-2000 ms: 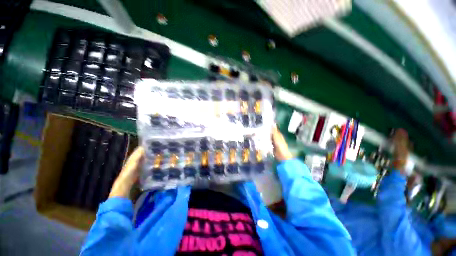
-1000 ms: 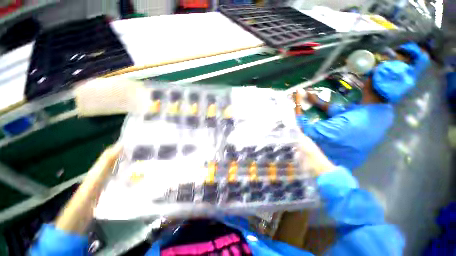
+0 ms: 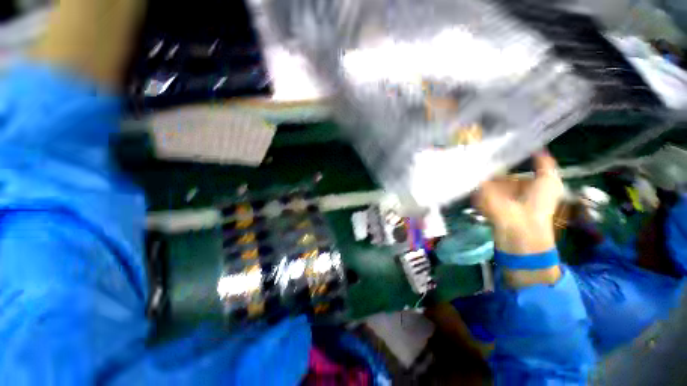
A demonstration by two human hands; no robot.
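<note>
A clear, shiny plastic tray (image 3: 452, 113), strongly blurred, is raised and tilted in the upper middle, in front of the shelf. A few orange strips show through it. My right hand (image 3: 521, 207) is at its lower right edge, fingers on the plastic. My left hand (image 3: 94, 34) is blurred and cut off by the top edge at upper left; its fingers are hidden. A second clear tray (image 3: 282, 264) with dark parts and orange strips lies on the green bench below.
A pale label sheet (image 3: 215, 137) hangs at the shelf edge. A black tray (image 3: 199, 64) is on the shelf. A small white box, red and blue sticks and a turquoise fan (image 3: 465, 245) stand on the bench. Another person's blue sleeve (image 3: 629, 298) is at right.
The clear tray has gone from level in front of my chest to raised and tilted near the shelf. My left arm has swung up to the upper left. The bench tray is now uncovered.
</note>
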